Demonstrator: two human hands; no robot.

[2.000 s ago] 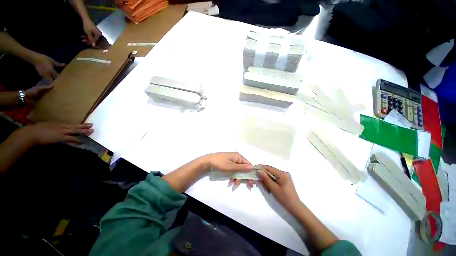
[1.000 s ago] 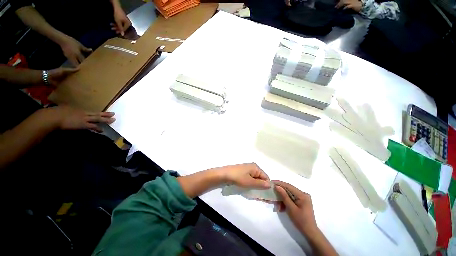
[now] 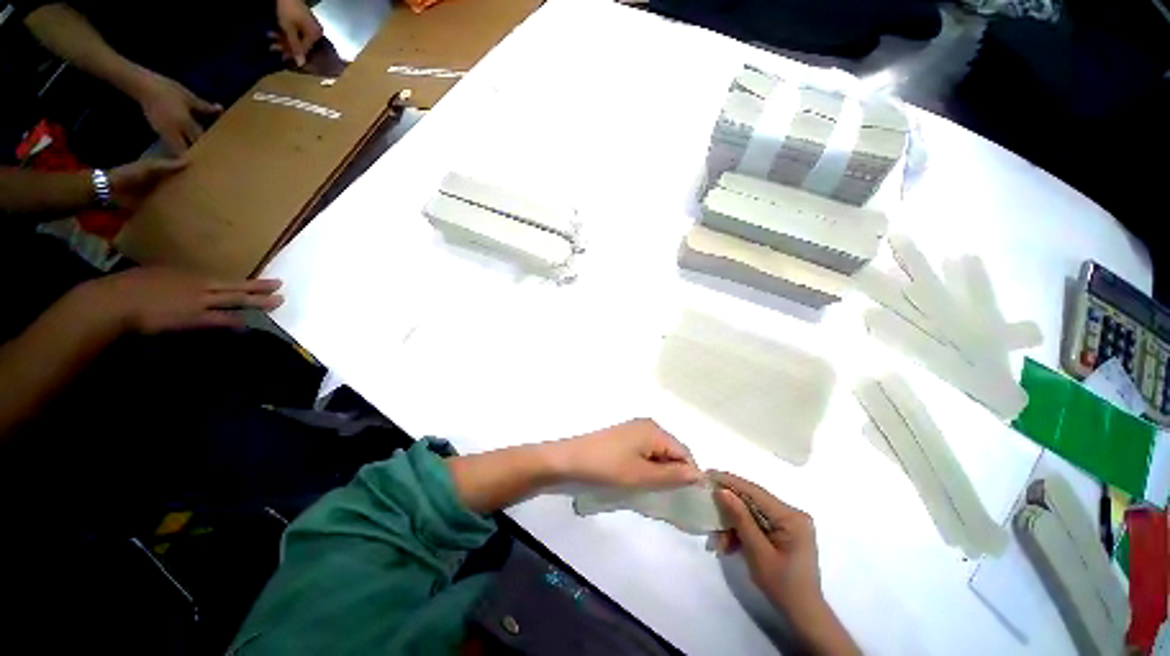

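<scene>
My left hand (image 3: 631, 456) pinches with thumb and finger at the near end of a small bunch of grey-beige strips (image 3: 654, 504). My right hand (image 3: 770, 538) grips the right end of the same strips, which fan out below my left hand, low over the white paper. The exact number held cannot be told. A flat rectangle of overlapped strips (image 3: 748, 385) lies just beyond my hands. Two strips or thin stacks (image 3: 930, 464) lie side by side to the right. Loose strips (image 3: 956, 314) lie fanned behind them.
Paired stacks (image 3: 503, 228) stand left. Banded stacks (image 3: 808, 135) and two long stacks (image 3: 796, 224) stand at the far side. Right are a calculator (image 3: 1123, 333), green card (image 3: 1088, 427), red card (image 3: 1148, 577) and another paired stack (image 3: 1075, 564). Other people's hands (image 3: 193, 301) rest near brown board (image 3: 257, 173).
The view has shifted right since two seconds ago, so things sit differently in it. The held strips now spread more below my left hand. Both hands still hold them.
</scene>
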